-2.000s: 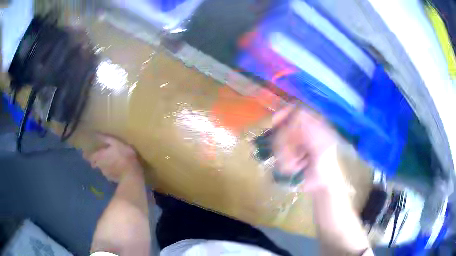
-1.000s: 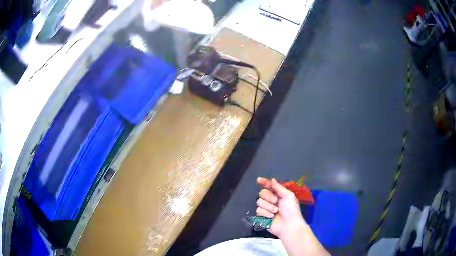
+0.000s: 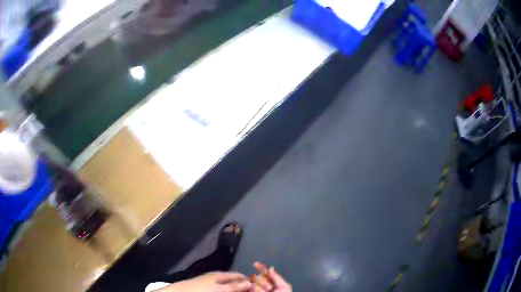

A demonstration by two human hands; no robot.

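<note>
My left hand [image 3: 220, 281] reaches in from the left along the bottom edge, fingers extended to the right. My right hand [image 3: 273, 280] is beside it, cut off by the bottom edge, fingers partly curled. A small orange spot [image 3: 253, 278] shows between the fingertips; it is too small to name, and I cannot tell which hand holds it. The palms are hidden and no green board shows.
On the left, a tan and white bench [image 3: 137, 177] runs beside a green conveyor belt [image 3: 91, 114]. A dark device [image 3: 88, 222] with cables sits on it. A blue tote [image 3: 331, 25] is at its far end. A foot [image 3: 230, 234] is on the grey floor. Blue stools [image 3: 414, 40] and a carton [image 3: 473, 239] stand farther right.
The view has swung along the bench toward the aisle. The hand with the green piece is now low, and both hands are close together. The orange parts and blue stool beside it have left view.
</note>
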